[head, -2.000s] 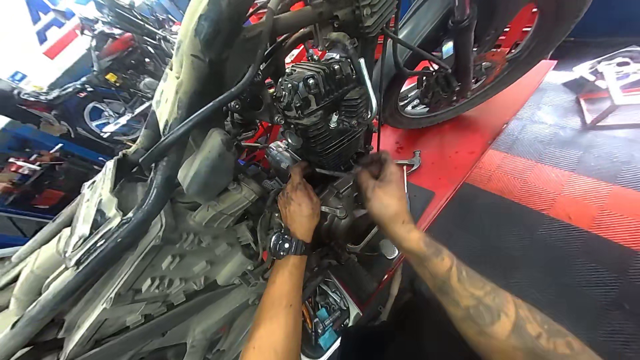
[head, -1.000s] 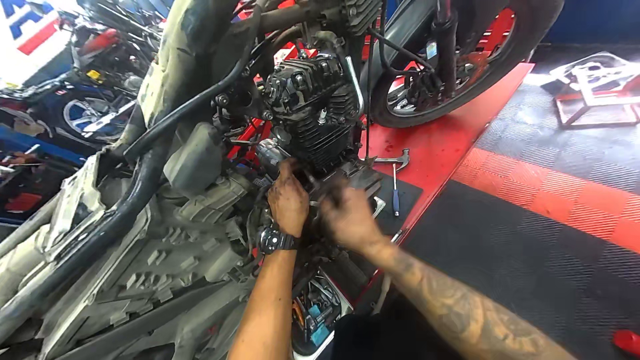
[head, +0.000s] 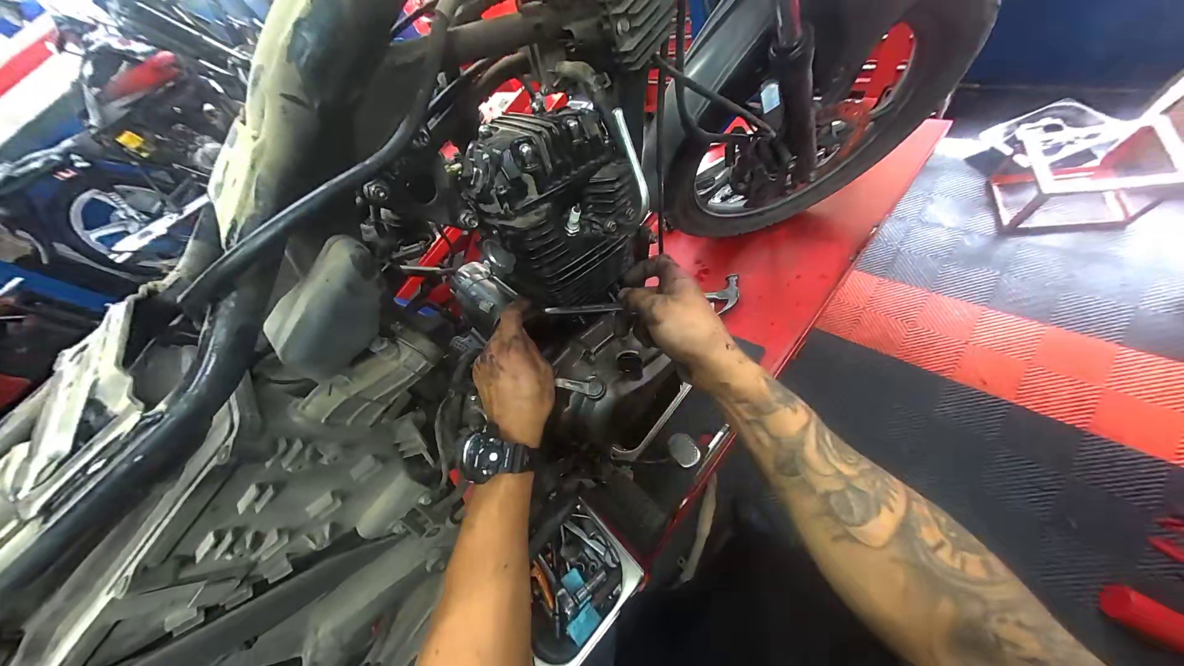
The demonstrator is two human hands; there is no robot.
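Note:
A motorcycle engine with a finned black cylinder [head: 578,245] and a spark plug [head: 573,220] in its side is before me. My left hand [head: 514,375], a black watch on its wrist, reaches to the starter motor [head: 481,289] at the cylinder base; its fingertips are partly hidden. My right hand [head: 673,310] has its fingers bent at the right end of a thin metal rod [head: 583,309], likely a wrench, lying along the cylinder's base. Whether the fingers close on it is hard to tell. Below is the crankcase [head: 601,370] with a small lever.
A hammer [head: 729,294] lies on the red lift platform [head: 814,277], partly behind my right hand. A tray of tools [head: 624,564] stands below the engine. The front wheel [head: 823,120] is at upper right, the frame tube [head: 222,361] at left, a metal stand [head: 1073,176] on the floor.
My right hand, blurred and lower over the crankcase one second ago, is now at the right of the cylinder base. My left hand stays near the starter motor.

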